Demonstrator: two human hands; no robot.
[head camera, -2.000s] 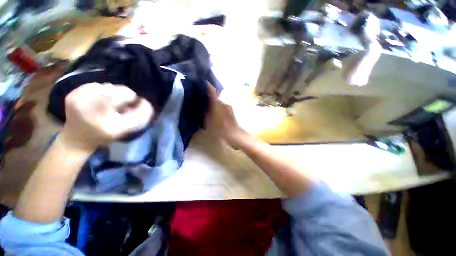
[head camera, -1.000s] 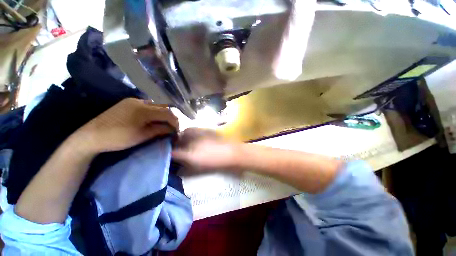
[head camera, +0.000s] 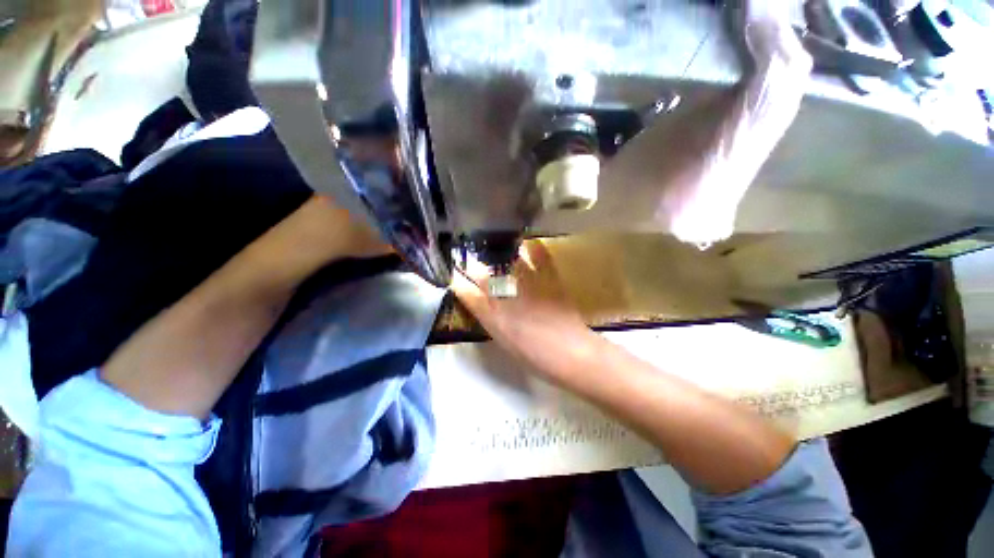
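Observation:
A black garment (head camera: 174, 229) with a grey-blue lining (head camera: 338, 376) crossed by black stripes fills the left of the table. Its right end lies at the presser foot and needle (head camera: 502, 267) of the sewing machine (head camera: 676, 109). My left hand (head camera: 351, 231) lies on the garment, its fingertips hidden behind the machine head. My right hand (head camera: 518, 311) is just right of the garment's end, close by the needle, its fingers blurred and partly hidden. Whether either hand grips the cloth cannot be told.
A cream knob (head camera: 569, 180) and a hanging white strip (head camera: 736, 142) are on the machine's front. Green-handled snips (head camera: 807, 328) lie right of the yellowish bed (head camera: 665, 278). A control panel (head camera: 905, 256) is at the right. Red cloth (head camera: 436, 525) shows below the table's front edge.
The garment has come from the open table to the needle, with both hands. Since one second ago, my left fingers have passed behind the machine head and my right hand has moved closer to the needle.

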